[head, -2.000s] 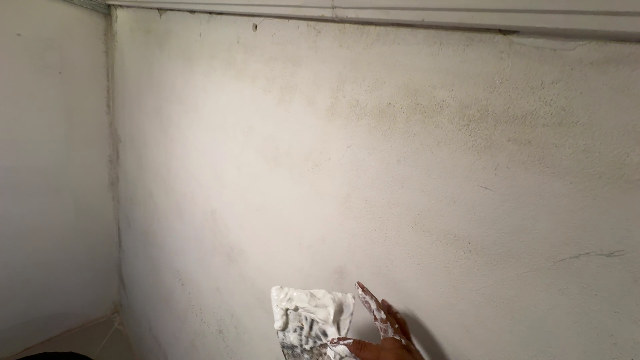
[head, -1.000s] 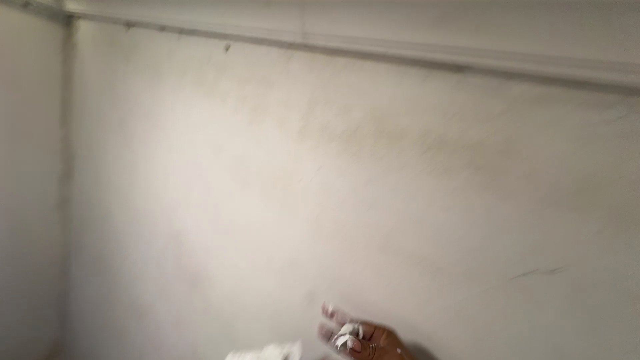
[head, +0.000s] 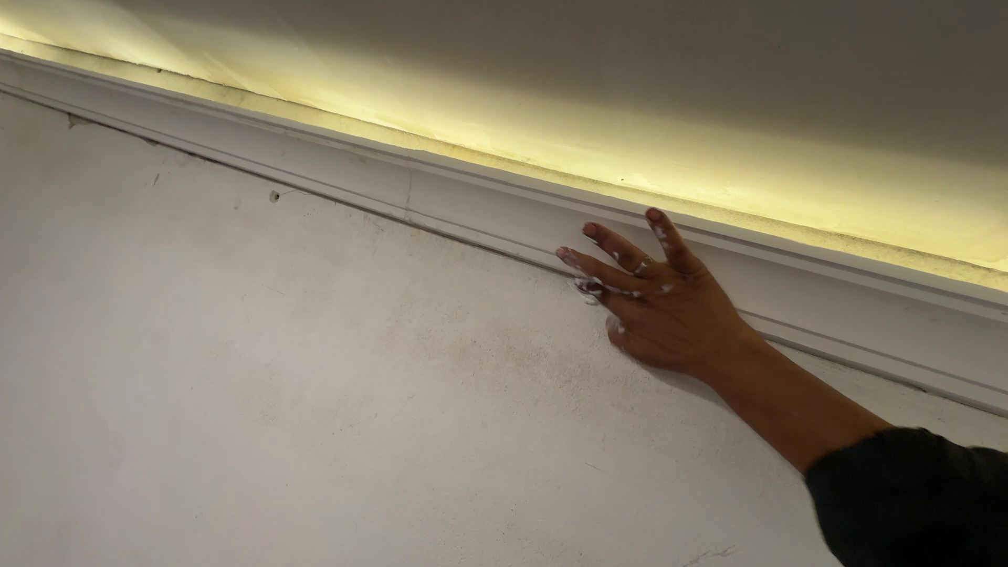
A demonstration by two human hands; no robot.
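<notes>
My right hand [head: 657, 295], a ring on one finger and white paste smeared on its fingers, is raised against the lower edge of the white cornice molding [head: 488, 216]. Its fingers are spread. A small dab of white paste [head: 587, 290] shows at the index fingertip, beside the seam between molding and wall; whether it lies on the wall or the finger I cannot tell. Below the molding stretches the stained off-white wall [head: 354, 394]. My left hand is out of view.
Above the molding, yellow light glows in a recess under the ceiling [head: 709, 63]. The wall has a small hole [head: 274, 195] left of my hand, a chipped spot near the seam [head: 77, 120] farther left, and a thin dark gap running along the molding.
My right hand has moved up from low on the wall to the molding. The paste-covered plate beside it earlier is out of view. The view has tilted upward.
</notes>
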